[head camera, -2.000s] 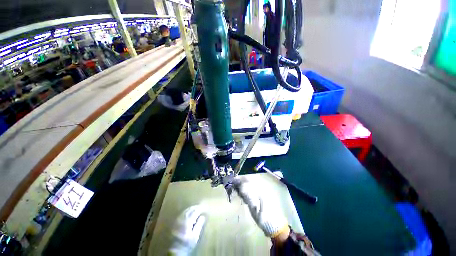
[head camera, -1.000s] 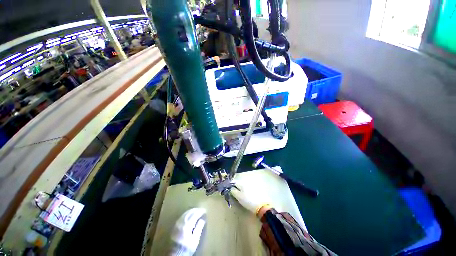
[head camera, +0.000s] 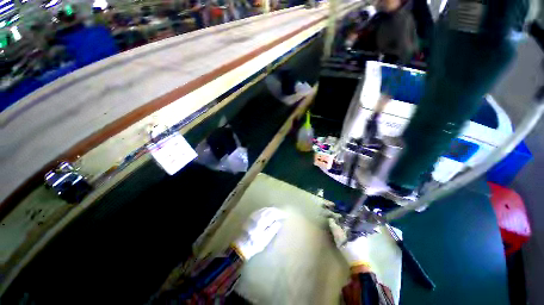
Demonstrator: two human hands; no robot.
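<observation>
The dark-green power screwdriver [head camera: 453, 101] hangs tilted and blurred over the bench. Its silver screw-feed jaw [head camera: 361, 223] is above the right part of the cream mat [head camera: 298, 262]. My right hand [head camera: 352, 245], in a white glove, is at the jaw; its fingers are partly hidden, and I cannot tell if they grip it. My left hand [head camera: 260, 229], in a white glove, is over the mat's left part, with no object visible in it; its finger spread is unclear.
Bagged black units lie on the dark belt, one nearer [head camera: 229, 152] and one farther [head camera: 289, 86]. A bottle [head camera: 305, 136] and small parts tray [head camera: 324, 156] stand beside the white feeder [head camera: 388, 110]. A dark-handled tool [head camera: 413, 261] is right of the mat. A person [head camera: 393, 33] is beyond.
The view has swung left. The screwdriver body now leans to the upper right. My left hand has moved up the mat, and my right hand remains at the jaw.
</observation>
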